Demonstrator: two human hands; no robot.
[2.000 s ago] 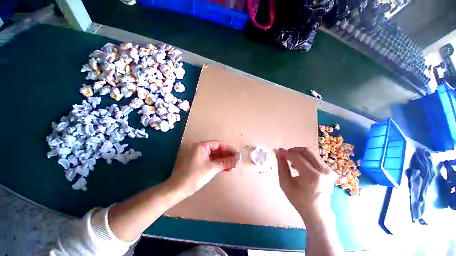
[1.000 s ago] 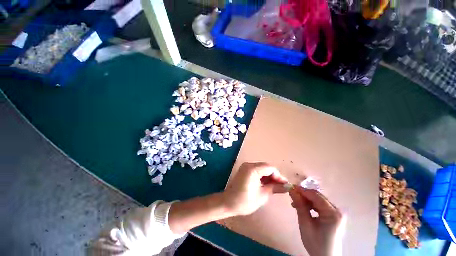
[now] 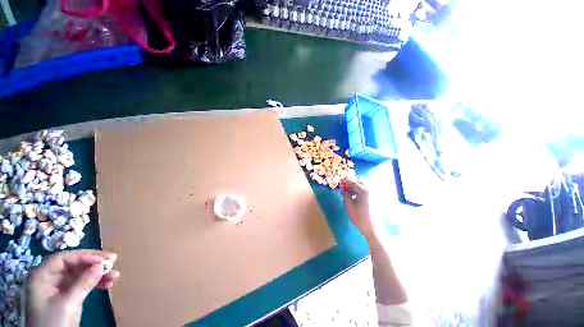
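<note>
My left hand (image 3: 67,284) is at the lower left, over the board's left edge, and pinches a small whitish piece (image 3: 107,265) between thumb and fingers. My right hand (image 3: 356,203) is at the near end of the loose pile of orange-brown pieces (image 3: 323,161). Its fingertips are at the pile, and whether they hold a piece cannot be told. A clear round dish (image 3: 229,207) sits mid-board on the tan cardboard sheet (image 3: 160,153), with tiny dark specks around it.
Cream-white pieces (image 3: 48,182) and greyer pieces (image 3: 18,268) lie at the left, cut off by the picture's edge. A bright blue bin (image 3: 371,131) stands right of the orange pile, beside a flat black object (image 3: 406,182). A black plastic bag (image 3: 214,32) and blue tray (image 3: 77,67) are behind.
The view has turned to the right. My hands, close together over the board before, are now far apart: left at the board's left edge, right at the orange pile.
</note>
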